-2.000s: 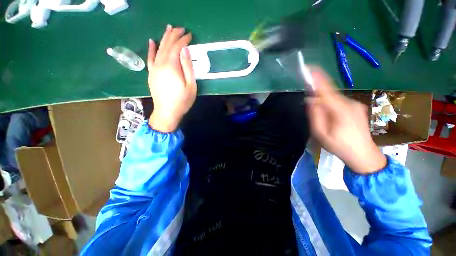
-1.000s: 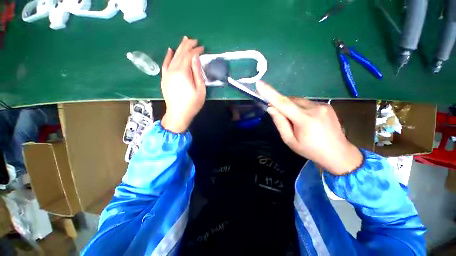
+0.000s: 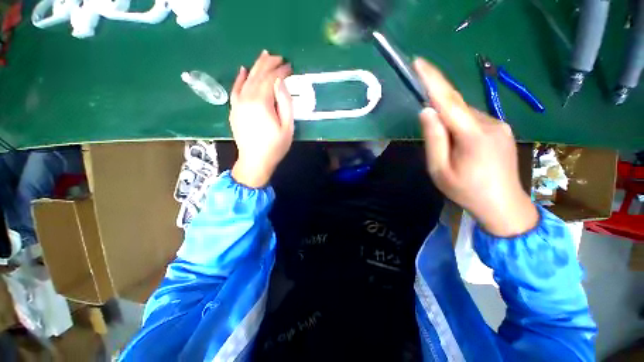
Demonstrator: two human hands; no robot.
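A white loop-shaped housing (image 3: 342, 114) lies flat on the green bench mat (image 3: 162, 120), its solid end to the left and its open loop to the right. My left hand (image 3: 263, 117) rests over the solid end and holds the housing against the mat; the part under my fingers is hidden. My right hand (image 3: 473, 152) grips the handle of a mallet (image 3: 395, 60). The mallet's head is blurred, raised above and behind the housing, and not touching it.
Blue-handled cutters (image 3: 519, 88) and two grey screwdrivers (image 3: 587, 49) are at the right. A pointed tool (image 3: 479, 14) lies behind. A clear capsule-like item (image 3: 205, 86) is left of my hand; white housings (image 3: 134, 15) are back left. Cartons (image 3: 134, 212) stand below the bench edge.
One second ago the mallet head was down on the housing's solid end; now it is lifted away, back and to the right, with my right hand. My left hand stays on the housing.
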